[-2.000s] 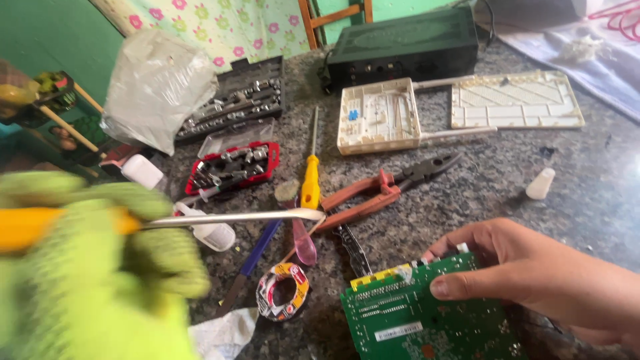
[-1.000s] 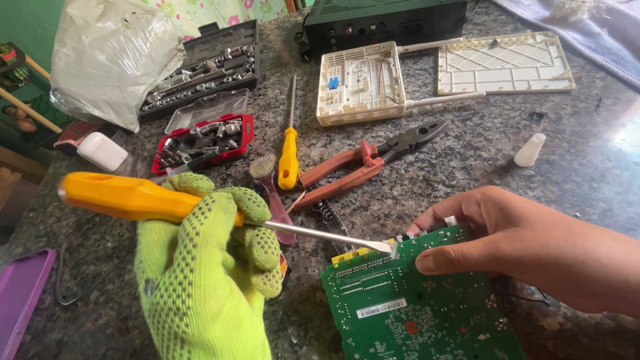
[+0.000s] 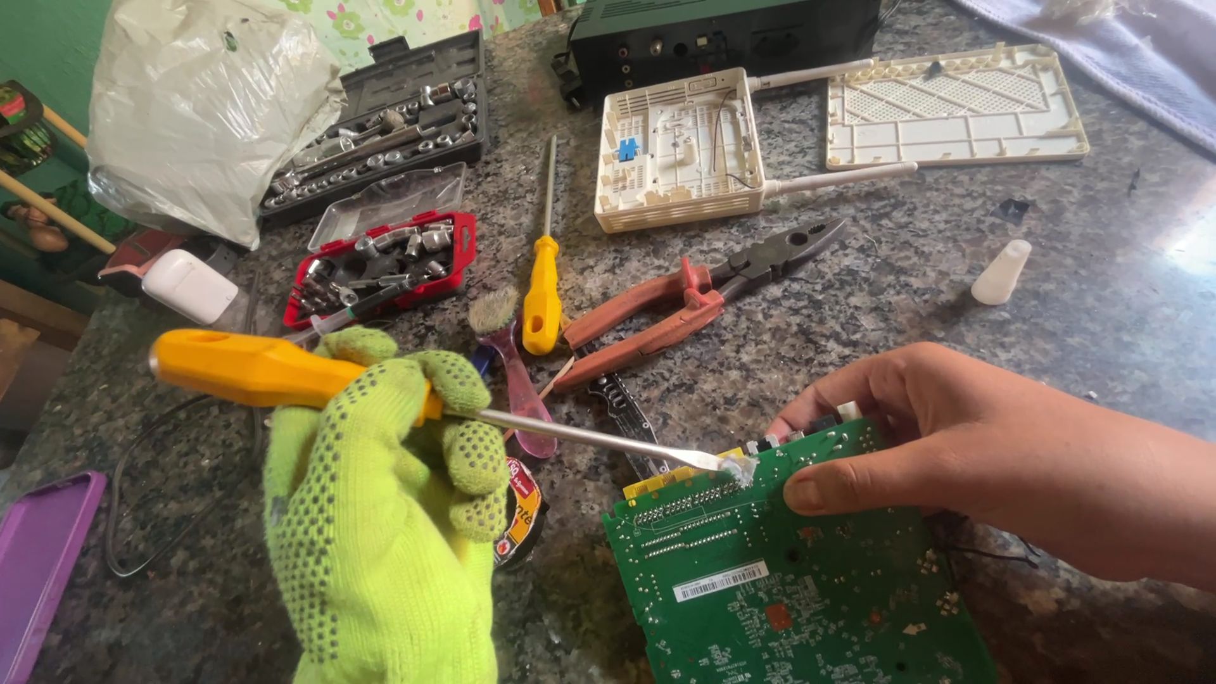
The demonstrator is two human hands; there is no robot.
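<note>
My left hand [image 3: 389, 494], in a lime knitted glove with dark dots, grips a flat-blade screwdriver [image 3: 275, 370] with a yellow handle. Its blade reaches right to the upper edge of a green circuit board [image 3: 788, 570], where the tip meets a whitish lump [image 3: 739, 469] beside the yellow connectors [image 3: 674, 480]. My bare right hand [image 3: 931, 446] pinches the board's upper right edge, thumb on the soldered face and fingers mostly hidden behind. The board bears a printed label.
Behind lie red-handled pliers [image 3: 655, 328], a second yellow screwdriver [image 3: 542, 294], a brush [image 3: 518, 370] and a roll of tape [image 3: 521, 513]. Farther back are a red socket case [image 3: 463, 252], a black socket set [image 3: 418, 71], an opened white router housing [image 3: 684, 204] and its cover [image 3: 959, 142]. A white cone [image 3: 1002, 273] stands at right.
The screwdriver in my left hand has come to the board's upper edge from farther left and higher up. My right hand keeps its hold on the board.
</note>
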